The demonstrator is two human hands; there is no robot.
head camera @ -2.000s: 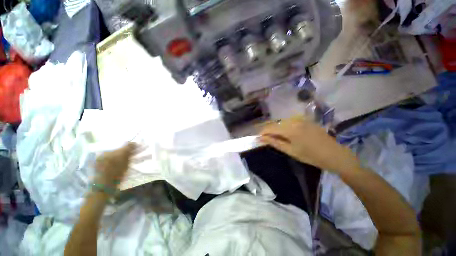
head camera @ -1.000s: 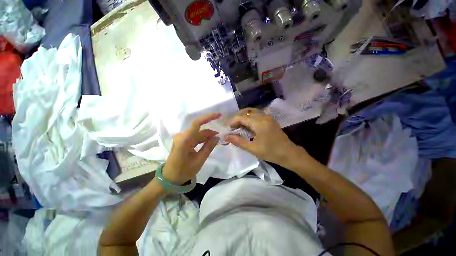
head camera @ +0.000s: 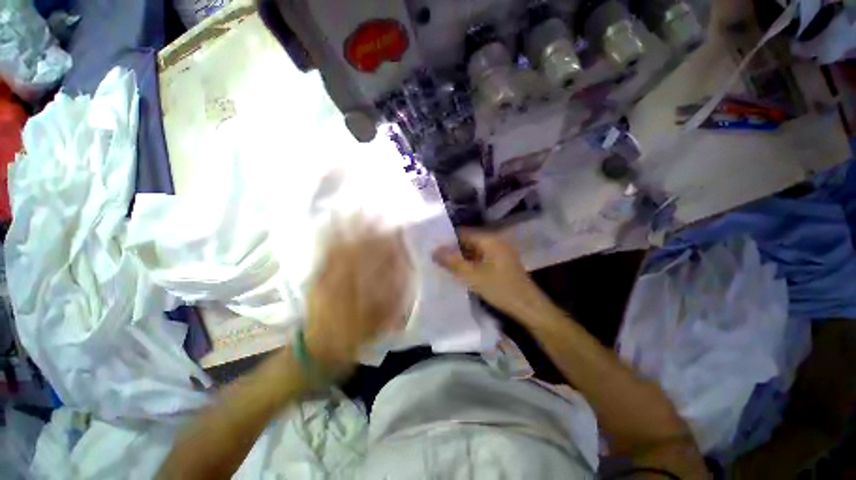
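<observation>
A white fabric piece (head camera: 434, 305) lies at the table's front edge and hangs toward my lap, below the needle area of the grey overlock machine (head camera: 361, 117). My left hand (head camera: 361, 281) is blurred and lies over the white cloth; whether it grips it cannot be told. My right hand (head camera: 488, 270) holds the right edge of the fabric piece between thumb and fingers, just below the machine. More white cloth (head camera: 211, 248) spreads to the left over the table, overexposed under the lamp.
A white crumpled pile (head camera: 75, 244) hangs at the left beside dark blue-grey cloth (head camera: 155, 94). Pens (head camera: 746, 113) lie on the tabletop (head camera: 732, 173) at right. White pieces (head camera: 699, 328) and light blue cloth (head camera: 807, 248) sit at lower right. Tension knobs (head camera: 554, 54) are above.
From working together at the cloth, my hands have moved apart slightly; my left hand now lies flatter over it. My right hand has shifted a little right and down. The machine appears slightly shifted in view.
</observation>
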